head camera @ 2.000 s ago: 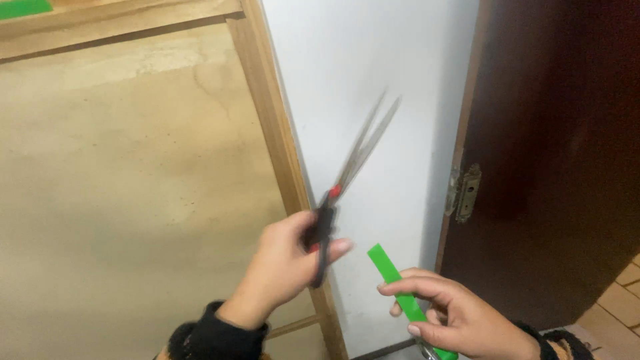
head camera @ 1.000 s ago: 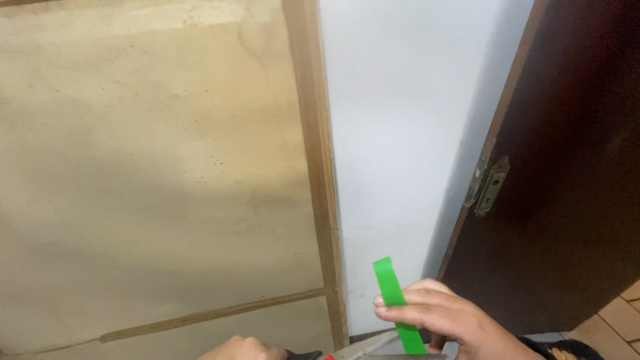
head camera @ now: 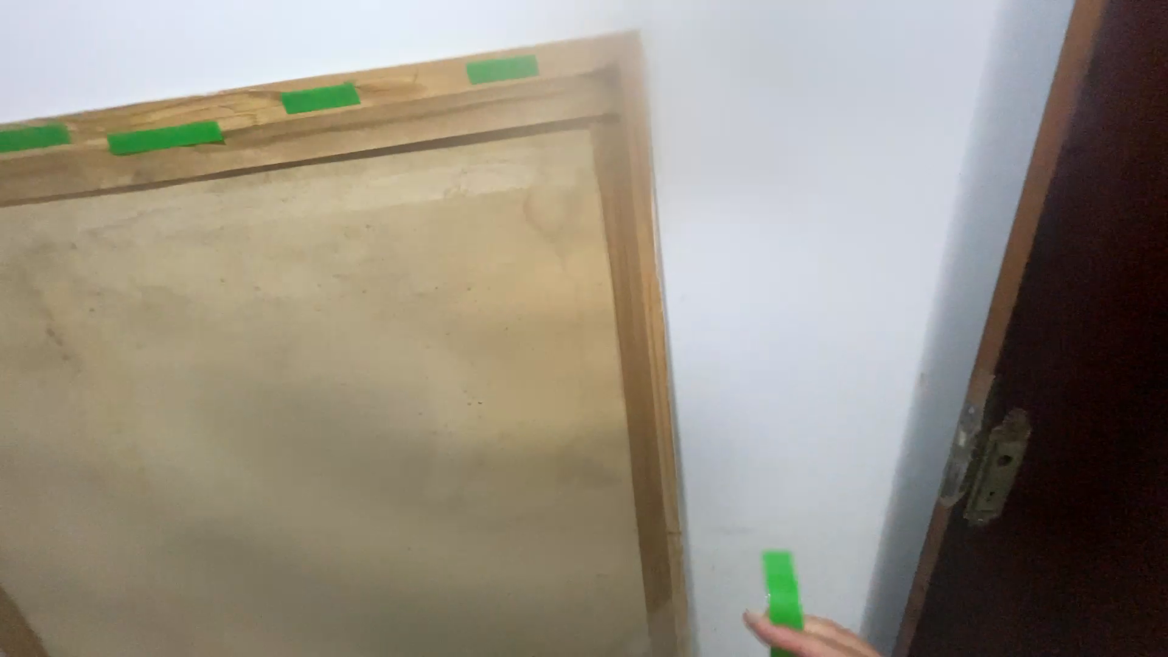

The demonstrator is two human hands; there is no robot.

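At the bottom right, my right hand (head camera: 808, 636) pinches a short strip of green tape (head camera: 779, 575) that sticks up between thumb and fingers. Its lower part runs out of view. My left hand and the scissors are outside the view. Several green tape pieces lie along the top rail of a wooden frame: one near the right corner (head camera: 502, 69), one left of it (head camera: 320, 99), a longer one (head camera: 165, 138) and one at the left edge (head camera: 33, 138).
The frame's right stile (head camera: 639, 365) borders a stained beige panel (head camera: 365, 383). Beside it is a white wall (head camera: 776, 319). A dark brown door (head camera: 1104, 365) with a metal lock plate (head camera: 998, 468) stands at the right.
The view has swung up and left, bringing the taped top rail in. The scissors and my left hand, seen two seconds ago, have left the view. The tape strip remains in my right hand.
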